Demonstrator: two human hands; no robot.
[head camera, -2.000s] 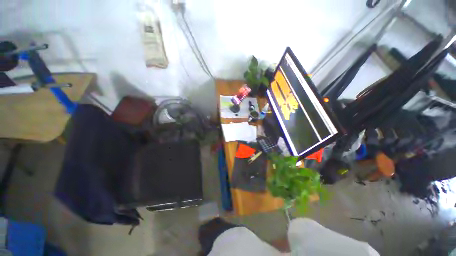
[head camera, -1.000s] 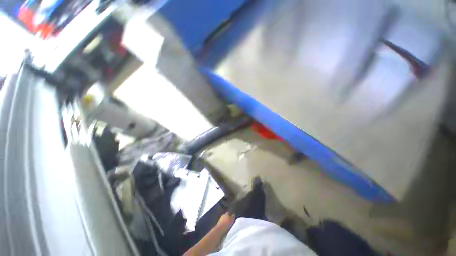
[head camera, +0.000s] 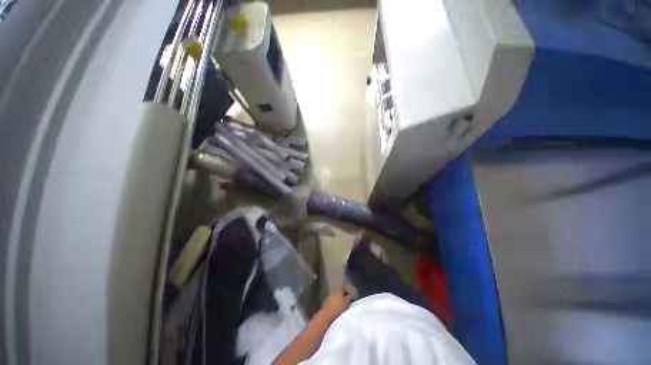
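Note:
My left hand shows small and blurred at the bottom centre, in front of the white shirt. Its fingers cannot be made out, and nothing is clearly seen in it. My right hand is out of the picture. Left of the hand, dark fabric lies low down with crinkled translucent plastic beside it. A dark roll in shiny wrapping lies across the floor ahead of my foot.
Several grey tubes lie beyond the fabric. A long machine or table edge with silver rails runs along the left. A white machine housing and a blue-edged table stand at the right. Something red is below the table.
The view has swung from the desk and monitor to the floor passage between the machines. The passage now runs straight ahead. My left forearm stays low at the bottom centre since the last view.

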